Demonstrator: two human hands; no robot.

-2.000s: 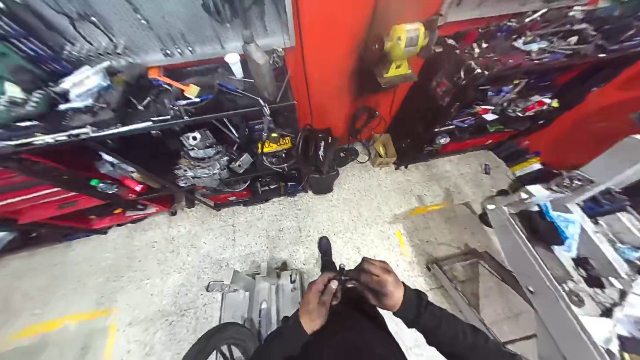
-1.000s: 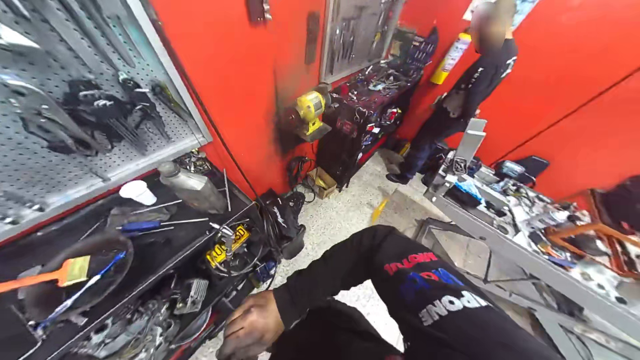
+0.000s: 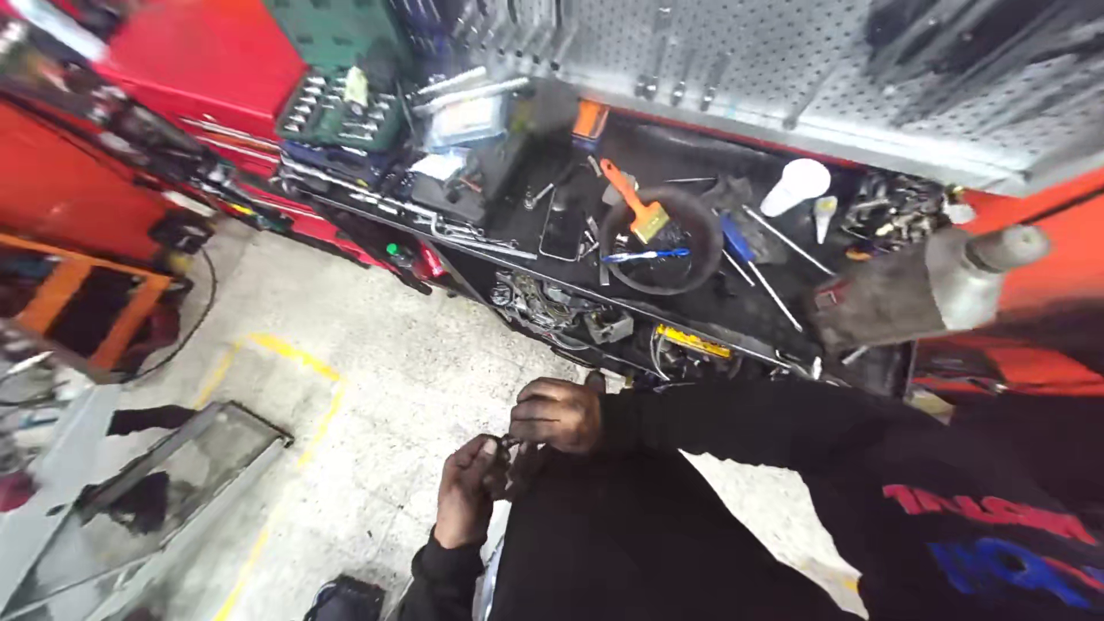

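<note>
My left hand [image 3: 470, 485] and my right hand [image 3: 559, 416] meet low in the middle of the view, fingertips close together around a small dark part [image 3: 509, 442]. The part is mostly hidden by the fingers, and its kind cannot be told. Both hands are over the floor, in front of the workbench. On the bench above them, a round dark pan [image 3: 709, 250] carries a brush with an orange handle [image 3: 628, 191] and a blue-handled brush [image 3: 647, 256]. Right of the pan lies a blue-handled screwdriver [image 3: 736, 237].
An open green socket set [image 3: 345, 112] rests on a red tool cabinet [image 3: 198, 69]. A grimy metal canister [image 3: 897, 293] lies at the bench's right end. Engine parts [image 3: 543, 302] fill the lower shelf. At left are a metal frame lift [image 3: 190, 474] and an orange rack [image 3: 86, 293].
The view has swung strongly to the left, from the red wall and another person to the workbench. Both hands now show together, where one second ago only one was visible.
</note>
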